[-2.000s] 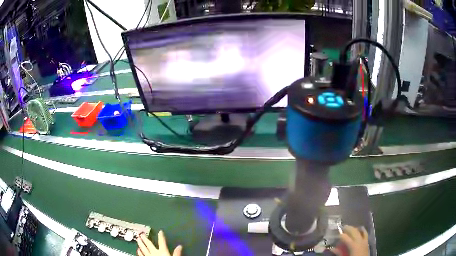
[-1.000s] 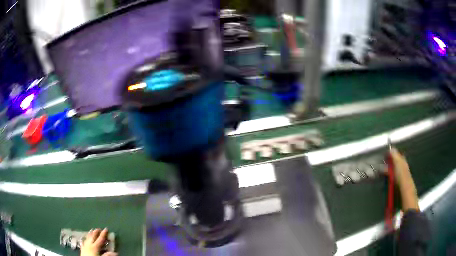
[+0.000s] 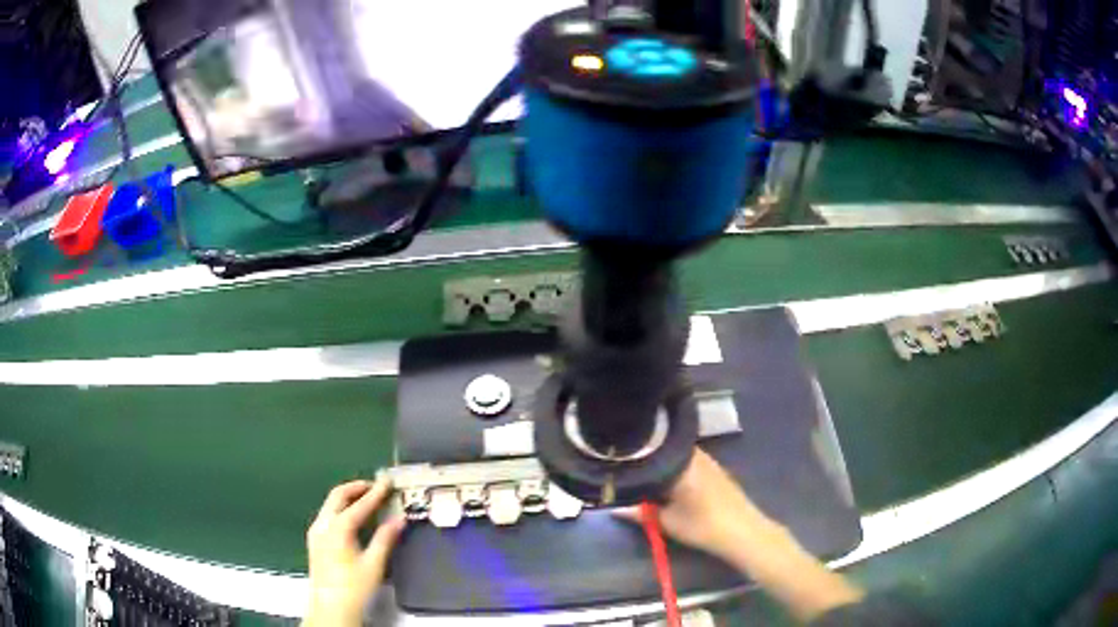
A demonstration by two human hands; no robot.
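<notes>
A tabbed metal strip [image 3: 472,489] lies on the dark microscope base plate [image 3: 490,576], its right part under the black ring light [image 3: 617,443]. My left hand [image 3: 348,548] grips the strip's left end between thumb and fingers. My right hand [image 3: 701,499] is just right of the ring light, partly hidden by it, with the red handle of a brush [image 3: 663,566] pointing down from its fingers. The brush tip is hidden. The blue microscope [image 3: 638,159] stands over the base. A silver disc [image 3: 488,393] sits at the base's upper left.
Other tabbed strips lie behind the base [image 3: 509,300] and at the right [image 3: 944,330]. A monitor [image 3: 209,141], black cables [image 3: 319,254], a red bin [image 3: 82,222] and a blue bin [image 3: 139,213] are at the back left. Dark ribbed trays [image 3: 135,595] are at the lower left.
The view has swung back left. My left hand and a strip are now on the base plate. My right hand has moved from the strip at the far right to beside the ring light, with the brush.
</notes>
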